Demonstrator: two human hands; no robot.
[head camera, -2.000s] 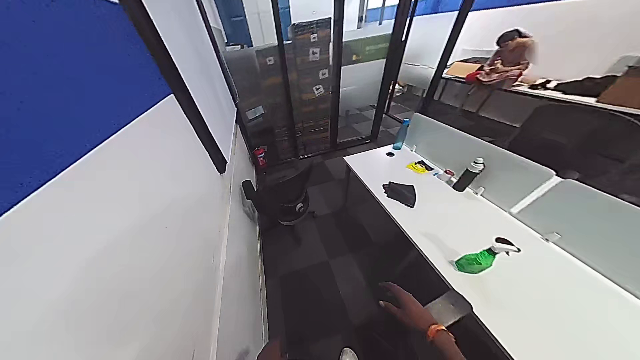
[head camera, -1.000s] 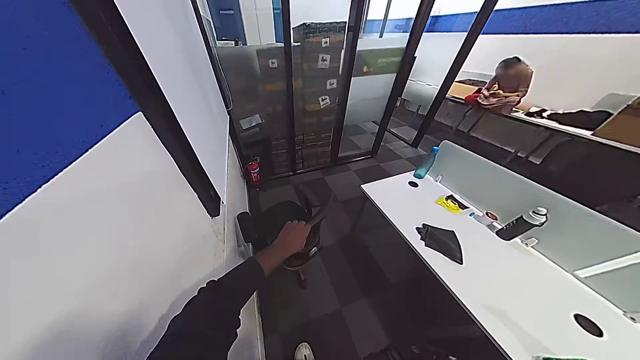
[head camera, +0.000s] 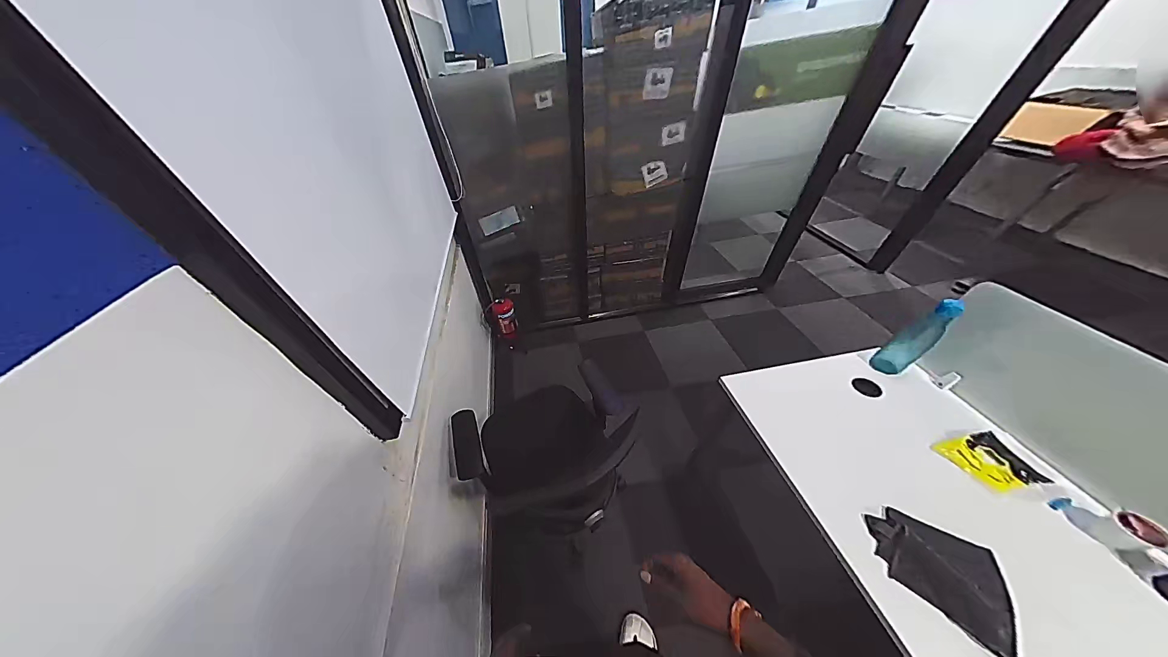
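Observation:
My right hand (head camera: 689, 589), with an orange band at the wrist, is low in the middle of the view, over the dark floor between the black office chair (head camera: 547, 447) and the white desk (head camera: 794, 401). Its fingers look loosely curled, and no object shows in it. At the bottom edge, a small dim part of what seems to be my left hand (head camera: 513, 641) shows; its fingers cannot be made out. On the desk lie a folded black cloth or pouch (head camera: 954, 570), a yellow packet (head camera: 981, 463) and a clear bottle with a blue cap (head camera: 1090, 520). A teal bottle (head camera: 917, 338) stands by the frosted divider.
A wall with a black-framed board (head camera: 301, 182) runs along the left. A red fire extinguisher (head camera: 504, 319) stands at the foot of the glass partition (head camera: 639, 301). My shoe (head camera: 638, 630) is on the carpet. At the upper right, a person (head camera: 1141, 137) sits on a ledge.
The arm that reached out to the chair a second ago is gone from there. My right hand has come into view at the bottom. The view has moved nearer the chair.

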